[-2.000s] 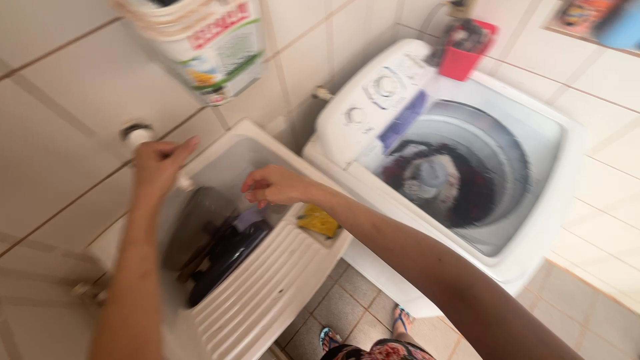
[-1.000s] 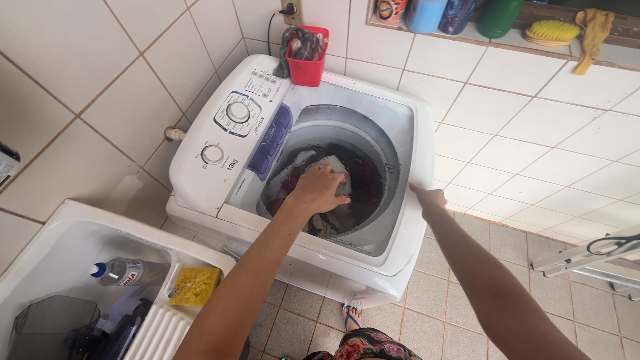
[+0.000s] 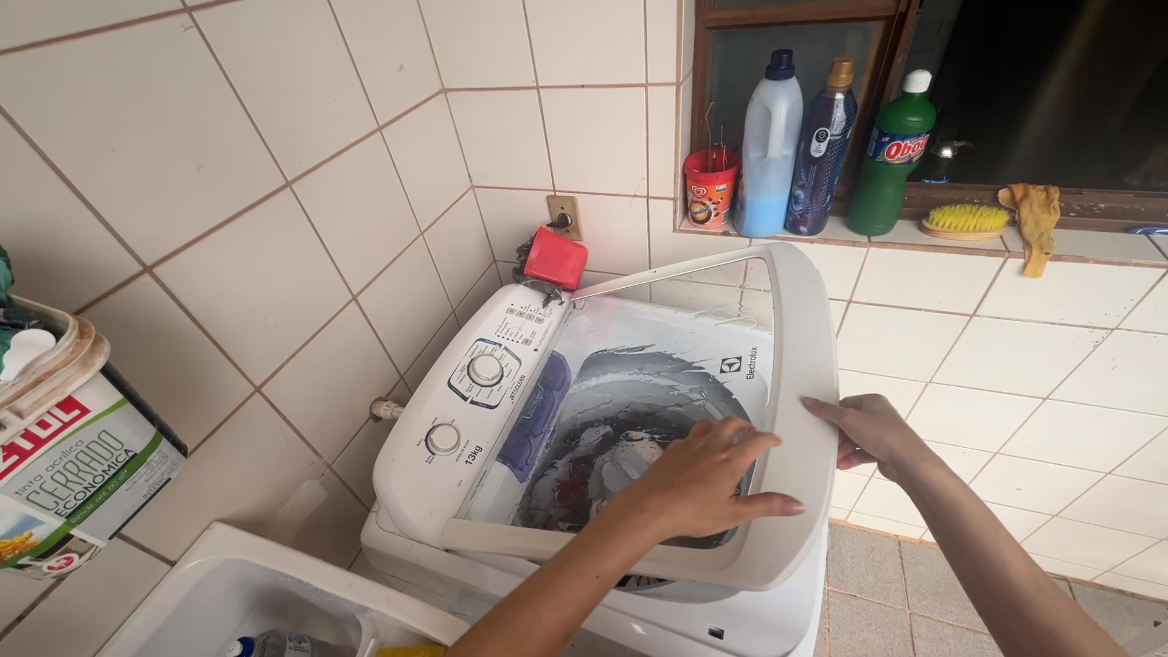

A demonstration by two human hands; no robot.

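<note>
The see-through lid [image 3: 792,383] of a white Electrolux top-loading washing machine [image 3: 401,493] is tilted partly up, its front edge off the body. My right hand [image 3: 867,433] grips that edge, thumb on top and fingers curled beneath. Over the lid's window, near the front frame, is my left hand [image 3: 707,479], fingers spread and holding nothing; whether it touches the lid is unclear. Through the window show the drum with dark and light items inside, and a purple dispenser drawer [image 3: 537,415]. Two dials [image 3: 484,369] sit on the control panel.
A red container [image 3: 555,259] stands at the panel's back end. Left are a sink [image 3: 228,547] holding a bottle and a hanging paint bucket [image 3: 82,474]. The window ledge bears several bottles [image 3: 771,146], a red cup [image 3: 710,190], a yellow brush [image 3: 965,219] and a yellowish cloth [image 3: 1034,224].
My left hand has left the drum opening and is now above the lid's window. The lid's front edge has risen, with my right hand on it. The view has shifted toward the window ledge.
</note>
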